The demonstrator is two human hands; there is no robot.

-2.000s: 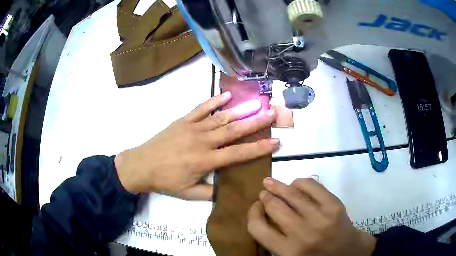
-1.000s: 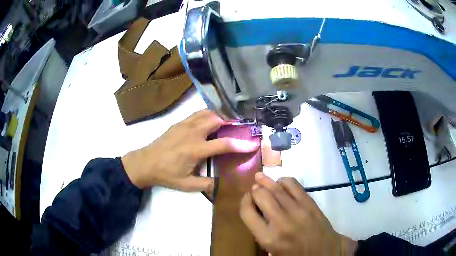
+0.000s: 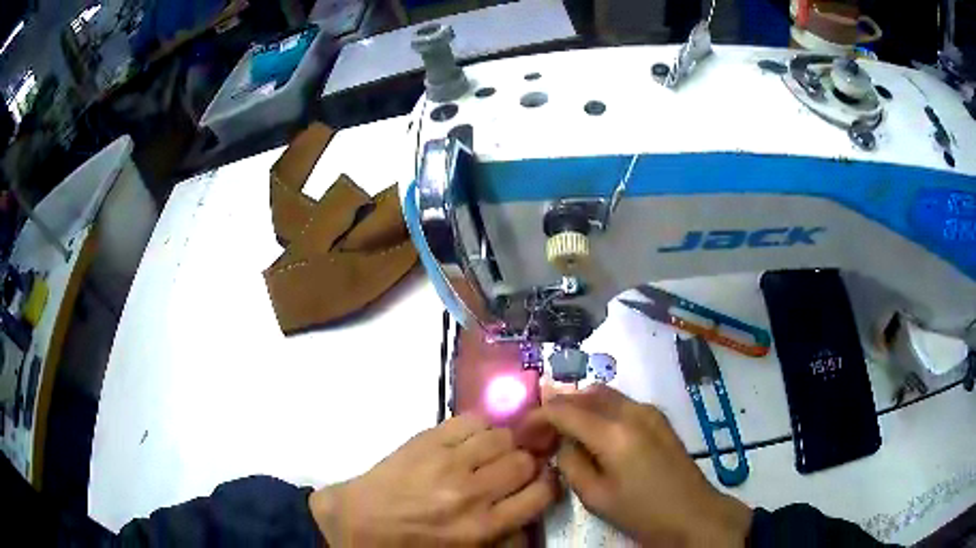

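Note:
A brown cloth piece (image 3: 484, 369) lies under the presser foot (image 3: 530, 351) of the white and blue sewing machine (image 3: 728, 203), lit by a bright pink-white spot. My left hand (image 3: 444, 487) is on the cloth just in front of the foot, fingers bent around its near part. My right hand (image 3: 631, 460) pinches the cloth's right edge with thumb and index finger, close beside my left fingers. The cloth's near end is mostly hidden by my hands. Stitched brown pieces (image 3: 342, 273) lie in a folded chain left of the machine head.
Blue snips (image 3: 715, 412) and orange-and-blue snips (image 3: 701, 321) lie right of the needle, beside a black smartphone (image 3: 822, 369). A pale tub (image 3: 262, 96) with teal contents stands at the back left. A mug (image 3: 835, 24) stands behind the machine.
The view has tilted up, showing more of the machine top. My left hand has drawn back from beside the foot and closed on the cloth. My right hand has moved up nearer the foot.

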